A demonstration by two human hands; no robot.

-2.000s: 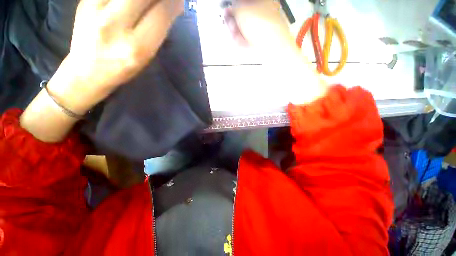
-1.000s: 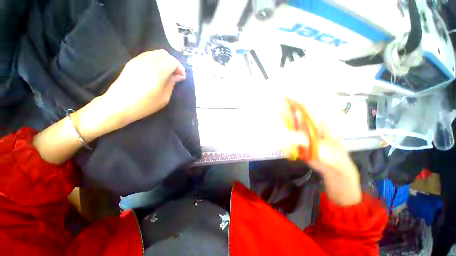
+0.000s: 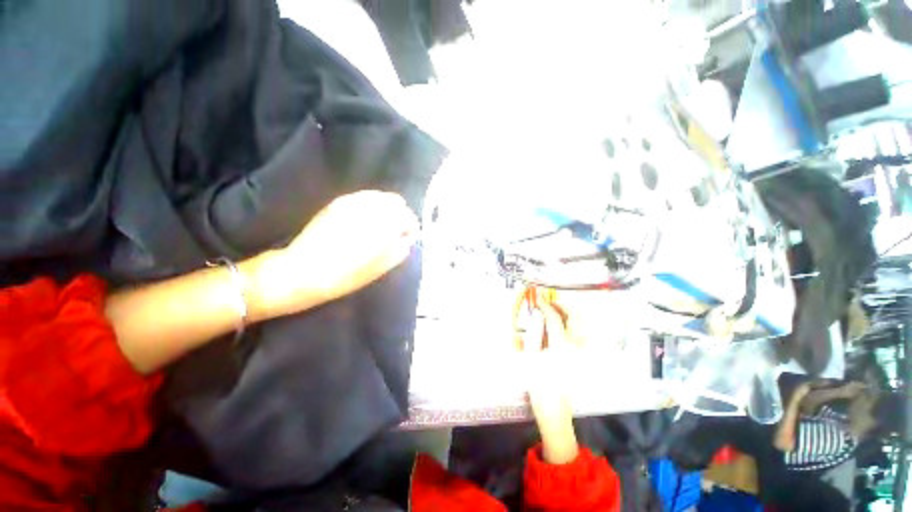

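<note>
A dark grey garment piece [image 3: 290, 390] lies over the left of the white machine table [image 3: 470, 375] and hangs over its front edge. My left hand [image 3: 355, 245] rests on it with fingers curled, pinching the cloth near its right edge; the fingertips are washed out by glare. My right hand [image 3: 548, 375] reaches over the table from the front, its fingers at the loops of the thread scissors [image 3: 530, 303], red-orange and yellow. The glare hides the blades and exact grip. The sewing machine [image 3: 585, 240] stands just behind, strongly overexposed.
A measuring-tape strip [image 3: 470, 414] runs along the table's front edge. A clear plastic holder [image 3: 712, 378] is at its right end. A blue crate [image 3: 675, 483] and dark cloth are below right. A person in a striped garment [image 3: 818, 438] is at the far right.
The view has swung right, bringing in more of the workshop. My right hand took up the scissors from the table and now has them closer to the machine. My left hand stays on the cloth.
</note>
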